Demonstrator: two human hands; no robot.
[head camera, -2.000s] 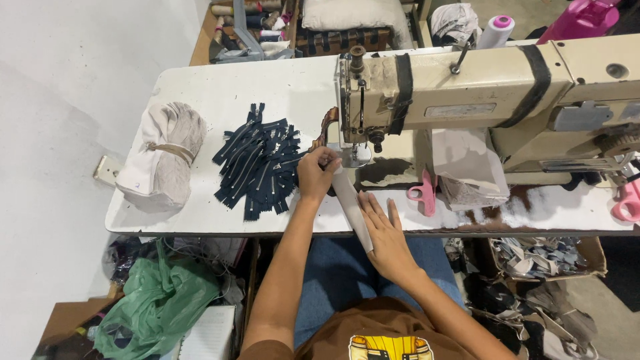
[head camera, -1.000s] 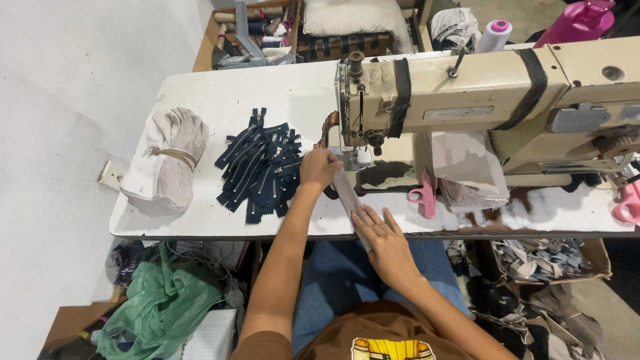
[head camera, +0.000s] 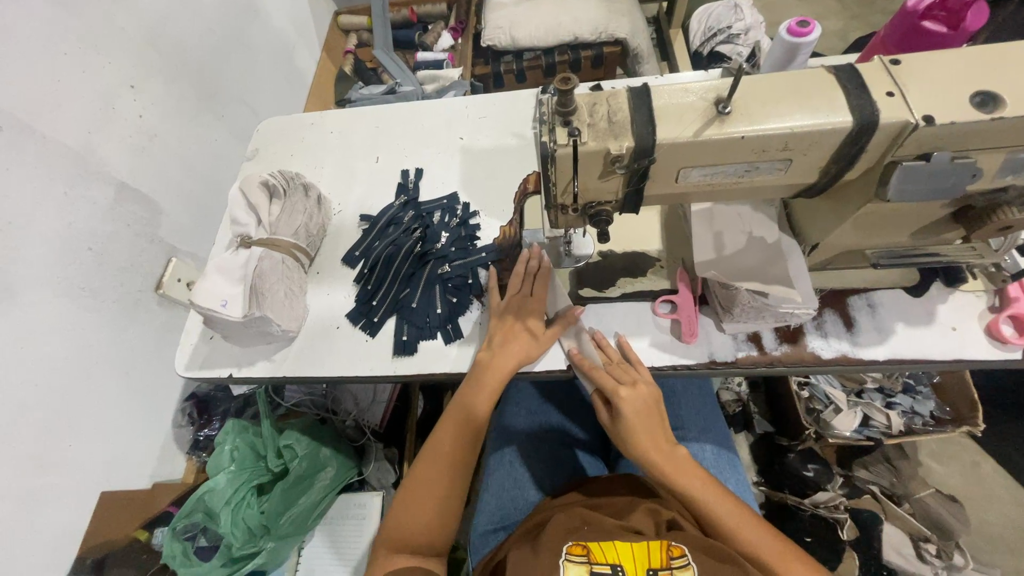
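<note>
A narrow strip of light fabric (head camera: 578, 340) runs slantwise from the sewing machine's (head camera: 744, 148) presser foot (head camera: 570, 246) toward my lap. My left hand (head camera: 524, 312) lies flat with fingers spread on the strip's upper left side, just below the foot. Lower down, my right hand (head camera: 620, 380) rests its fingertips on the strip near the table edge. Dark navy zippers (head camera: 416, 264) lie in a pile left of my left hand. A tied bundle of pale fabric pieces (head camera: 268, 256) stands farther left. Pink thread snips (head camera: 680, 306) lie right of the strip.
Stacked pale fabric pieces (head camera: 752, 264) sit under the machine arm. The white table's (head camera: 400, 132) front edge passes above my lap. Below are a green plastic bag (head camera: 256, 480) and a box of fabric scraps (head camera: 968, 404). Behind stand a white thread cone (head camera: 792, 46) and a box of spools (head camera: 320, 76).
My left hand, earlier bunched with its fingertips close to the presser foot, now lies flatter and spread over the strip. My right hand has moved a little down and right.
</note>
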